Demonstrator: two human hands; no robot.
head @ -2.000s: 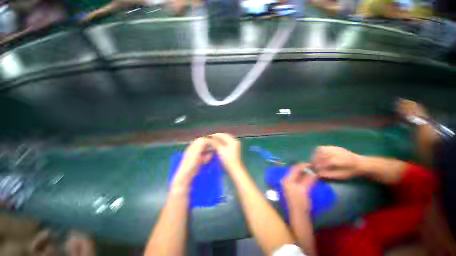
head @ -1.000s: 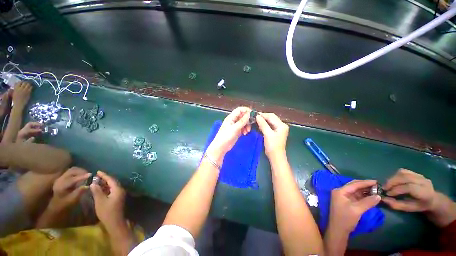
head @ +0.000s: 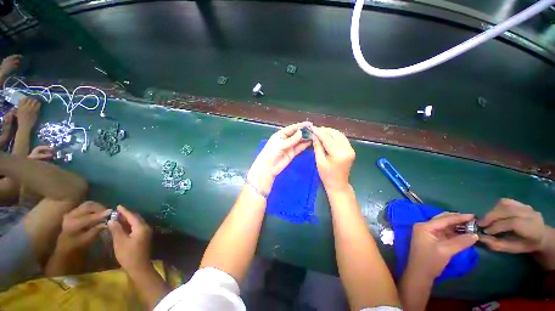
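A small dark and silver electronic module (head: 307, 132) is held between the fingertips of both hands, mostly hidden by the fingers. My left hand (head: 281, 153) pinches it from the left, with a thin bracelet at the wrist. My right hand (head: 333, 154) pinches it from the right. Both hands are raised over the upper part of a folded blue cloth (head: 294, 194) on the green bench (head: 207, 209).
A blue-handled cutter (head: 394, 177) lies right, near a bunched blue cloth (head: 406, 214) and another person's hands (head: 508, 226). Left are loose boards (head: 110, 139), more boards (head: 175, 177), white cables (head: 72, 97) and a yellow-clad person's hands (head: 131, 234). A white hose (head: 420, 68) hangs over the belt (head: 243, 36).
The view has steadied and shifted since the first frame. Since the second, my fingers have closed further around the module, which shows less. Pieces on the belt appear slightly shifted.
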